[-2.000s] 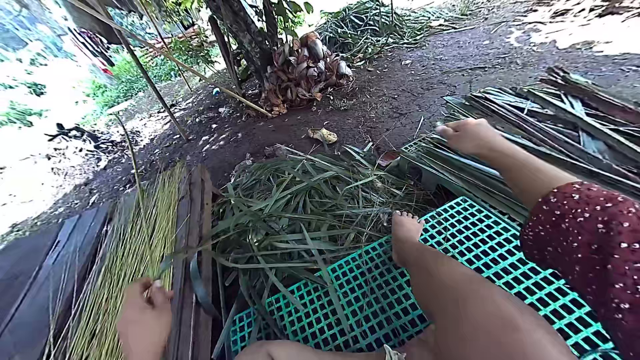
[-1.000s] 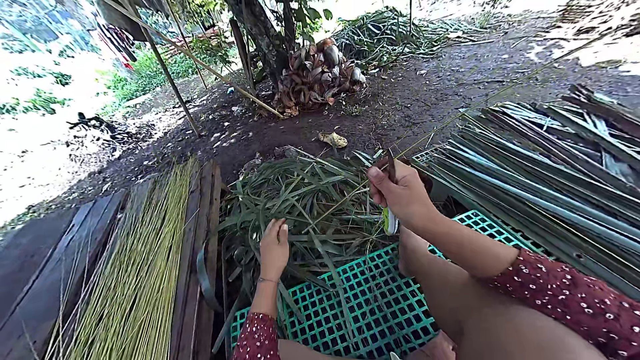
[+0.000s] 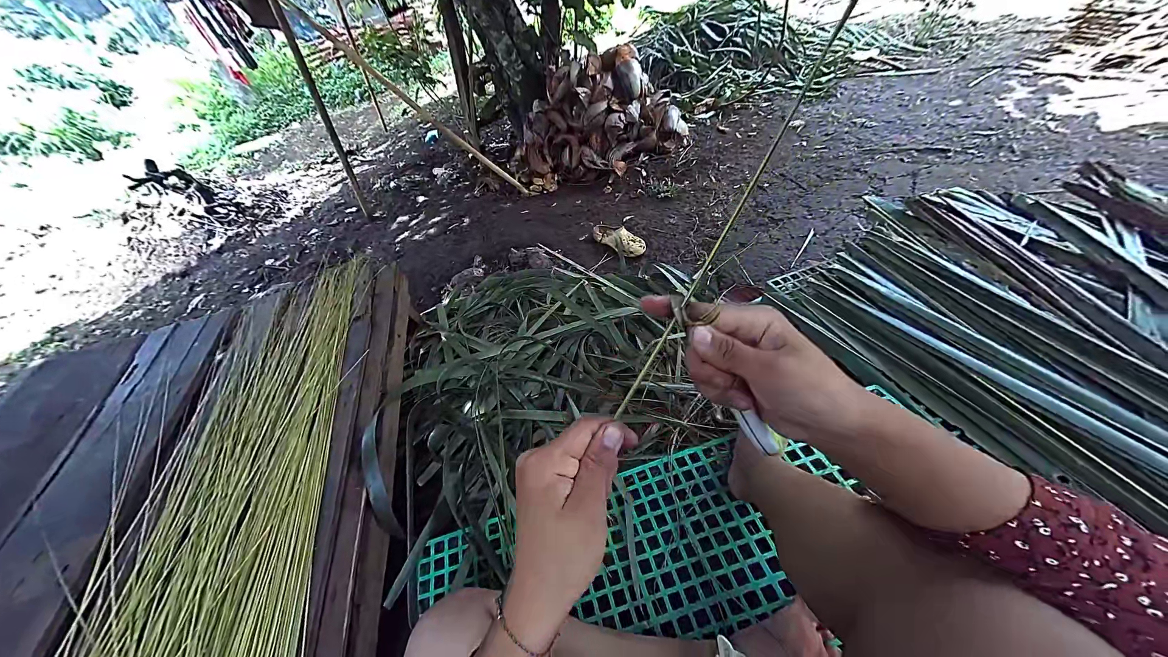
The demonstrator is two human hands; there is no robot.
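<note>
My left hand (image 3: pixel 570 484) pinches the lower end of a thin palm-leaf midrib (image 3: pixel 762 169) between thumb and fingers. The midrib slants up and to the right, past the fingers of my right hand (image 3: pixel 744 360). That hand grips a knife, whose pale blade (image 3: pixel 756 429) shows below the palm; its handle is mostly hidden. A band is wrapped around the right index finger, against the midrib. Below and behind both hands lies a heap of green leaf strips (image 3: pixel 538 338). A bundle of yellow-green midribs (image 3: pixel 265 465) lies on the left, and long green palm leaflets (image 3: pixel 985 319) lie on the right.
A green plastic grate (image 3: pixel 675 538) lies under my legs and the strips. Dark wooden planks (image 3: pixel 119 438) support the midribs. Coconut husks (image 3: pixel 598 119) are piled by a tree trunk (image 3: pixel 506 55), with a yellowish clog (image 3: pixel 620 240) on the soil nearer me.
My right hand has come from the leaflets on the right to the middle, where it now holds a midrib and knife. My left hand has moved from the midrib bundle to the midrib's lower end.
</note>
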